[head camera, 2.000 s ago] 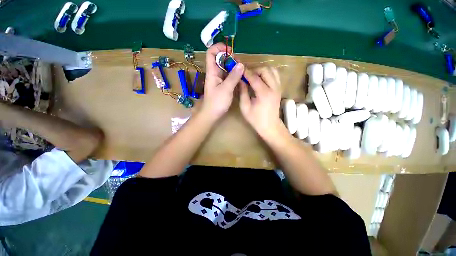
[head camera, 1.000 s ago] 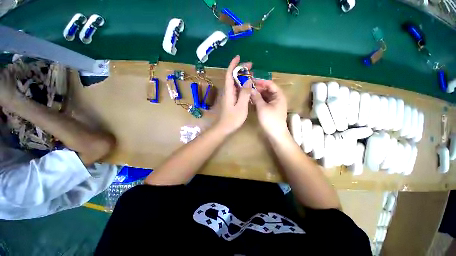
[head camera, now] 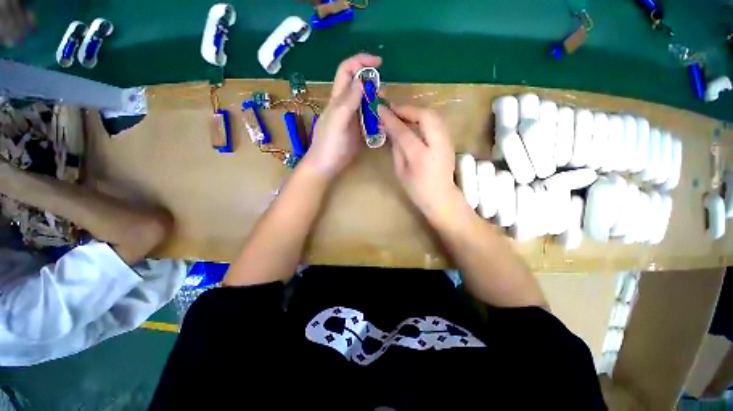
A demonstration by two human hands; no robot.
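A white curved housing shell (head camera: 374, 141) is held upright-lengthwise between my hands near the belt edge, with its open side towards me. A blue battery cell (head camera: 370, 111) lies inside it, with thin red and green strands along it. My left hand (head camera: 341, 116) is closed around the shell's left side. My right hand (head camera: 418, 148) has its fingertips at the shell's right side, on the wires or rim; whether they pinch anything is hard to tell.
Battery-and-board assemblies (head camera: 223, 130) lie left of my hands. White housing covers (head camera: 563, 136) lie in rows at right. Filled shells (head camera: 217, 34) sit on the green belt (head camera: 434, 40). A metal bracket (head camera: 72, 87) and another person's arm (head camera: 88, 205) are at left. A carton (head camera: 663, 329) is at lower right.
The shell, earlier tilted and mostly covered by my fingers, now shows its full length with the blue cell lying along it. My left hand has turned around it.
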